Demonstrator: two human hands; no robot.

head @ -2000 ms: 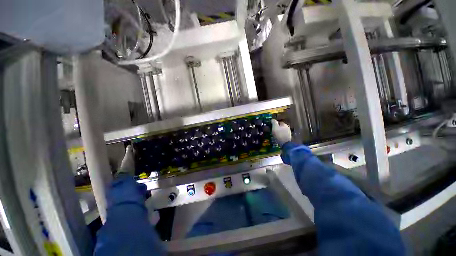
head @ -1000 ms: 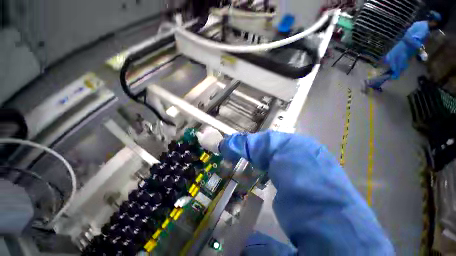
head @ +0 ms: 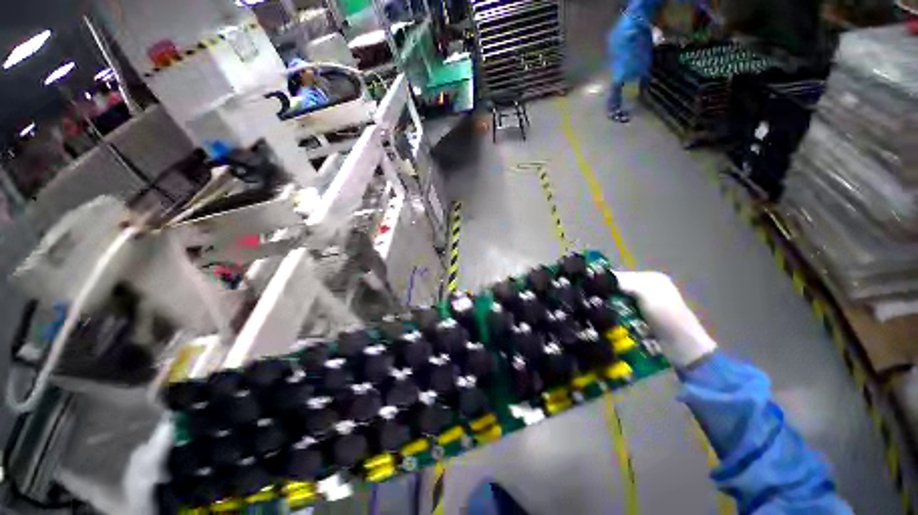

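A long green circuit board (head: 489,320) crowded with rows of black round cans, with yellow blocks along its near edge, is held up over the aisle floor, tilted up towards the right. My right hand (head: 666,314), in a white glove with a blue sleeve, grips the board's right end; its fingertips are partly behind the edge. My left hand (head: 149,469), a blurred white glove at the lower left, is at the board's left end; its fingers are mostly hidden.
White-framed machines (head: 347,181) stand on the left. A slotted rack (head: 520,45) and a small black stand (head: 509,121) are ahead. A person in blue (head: 631,55) stands beside a rack holding boards (head: 720,62). Plastic-wrapped stacks (head: 856,171) line the right side behind yellow-black tape.
The board has come out of the machine and is now held over the aisle. The view has turned towards the aisle, and my left hand has come into view at the board's left end.
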